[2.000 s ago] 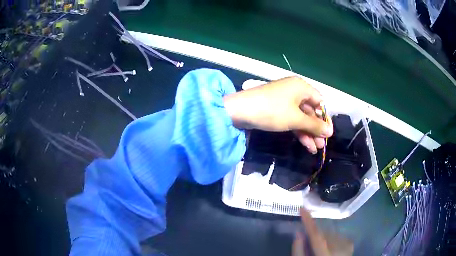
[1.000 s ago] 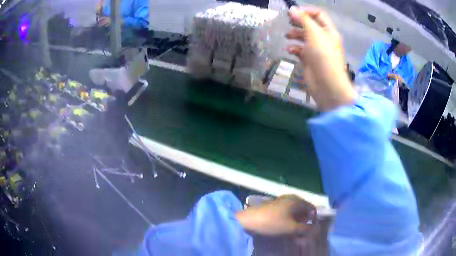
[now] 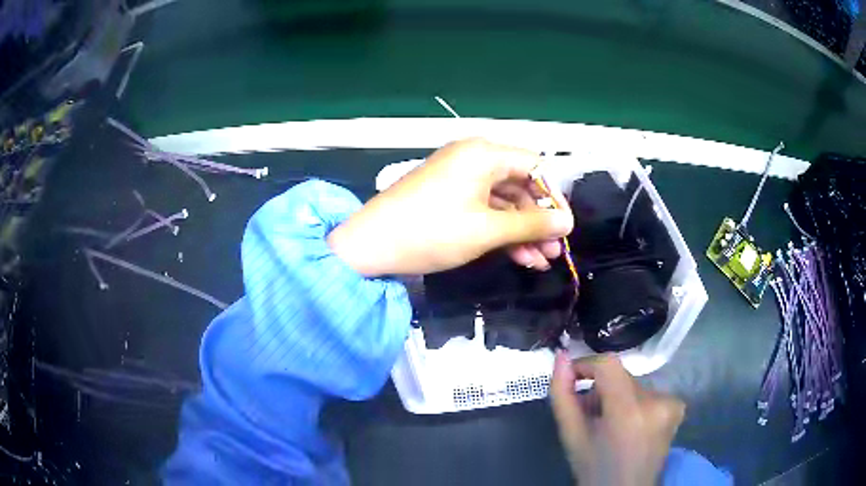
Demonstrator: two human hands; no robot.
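A white housing [image 3: 427, 380] with rounded corners and vent slots lies open on the dark bench mat, with black parts inside. A round black part [image 3: 624, 308] sits at its right end. My left hand [image 3: 465, 209] is over the housing, its thumb and fingers pinching a thin red-orange-yellow wire lead [image 3: 572, 271] that runs down into the housing. My right hand [image 3: 615, 413] is at the housing's near edge, fingertips together by the lower end of the lead; what they hold, if anything, is too small to tell.
A green conveyor belt [image 3: 456, 57] with a white edge rail [image 3: 332, 134] runs behind the housing. A small green-yellow board [image 3: 740, 262] and a bundle of purple-white leads [image 3: 800, 332] lie at the right. More loose leads [image 3: 157, 275] lie at the left, near blurred spare boards [image 3: 28, 133].
My right hand was raised over the belt one second ago and is now down at the housing's near edge. The view has tilted back down. My left hand still holds the wire lead.
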